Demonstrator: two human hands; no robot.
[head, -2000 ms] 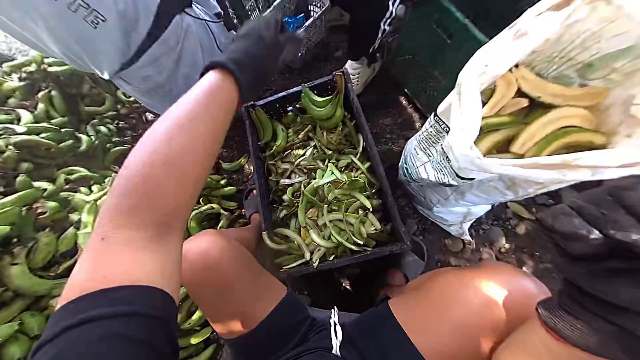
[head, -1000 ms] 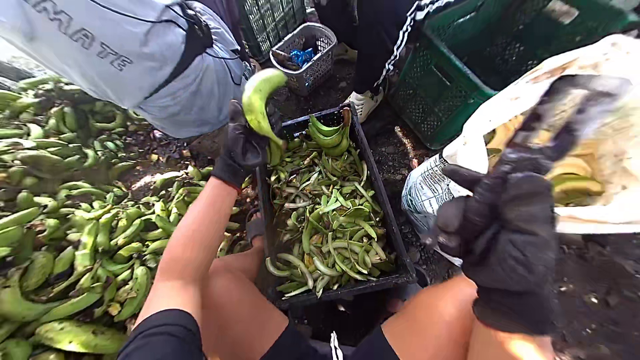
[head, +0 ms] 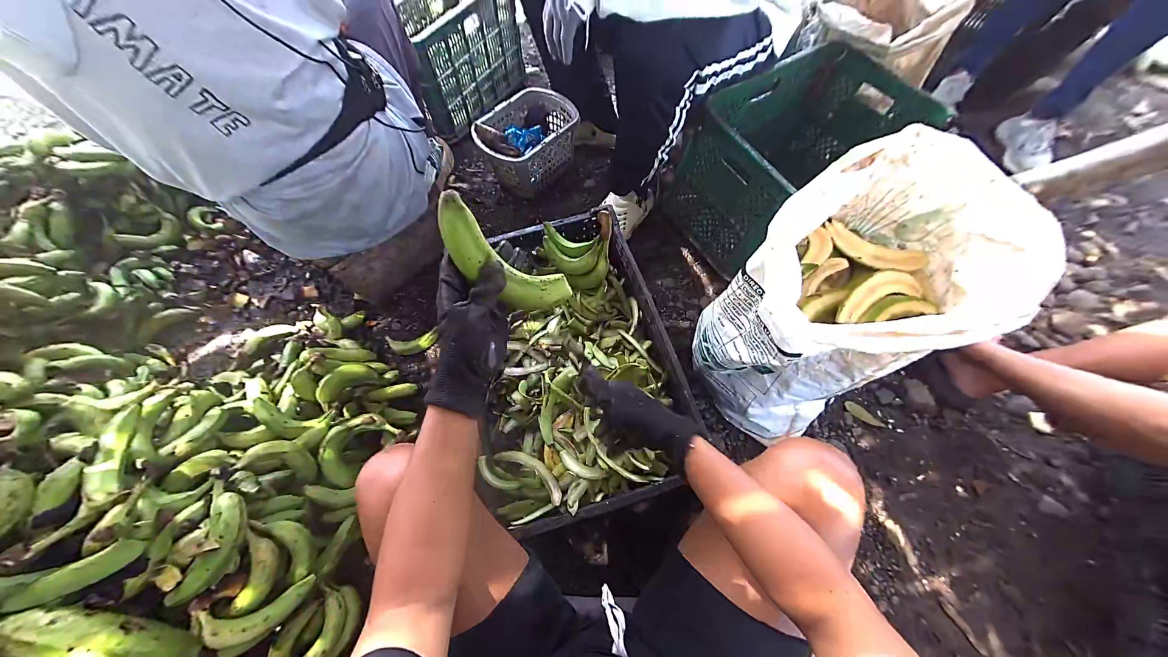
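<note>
My left hand (head: 472, 338), in a black glove, is shut on a green plantain (head: 488, 260) held over the crate. My right hand (head: 634, 411), gloved too, is over the peels to the right and nearer me; its fingers are partly hidden, and I cannot tell whether it holds a tool. Below both hands a black plastic crate (head: 659, 333) between my knees holds green plantain peels (head: 570, 465), with larger green plantain pieces (head: 577, 254) at its far end. A white woven sack (head: 995, 265) on the right holds peeled plantains (head: 881, 283).
Piled green plantains (head: 246, 474) cover the ground at left. A seated person (head: 338, 173) in a light shirt is at upper left. Beyond the black crate are a grey basket (head: 538, 169), another person's striped trousers (head: 684, 82) and a green crate (head: 730, 137). A bare leg (head: 1077, 383) reaches in at right.
My right hand has come from beside the sack to over the peels; a second ago it held a dark, flat-bladed tool upright. My left hand, reaching far forward two seconds ago, has brought a plantain back.
</note>
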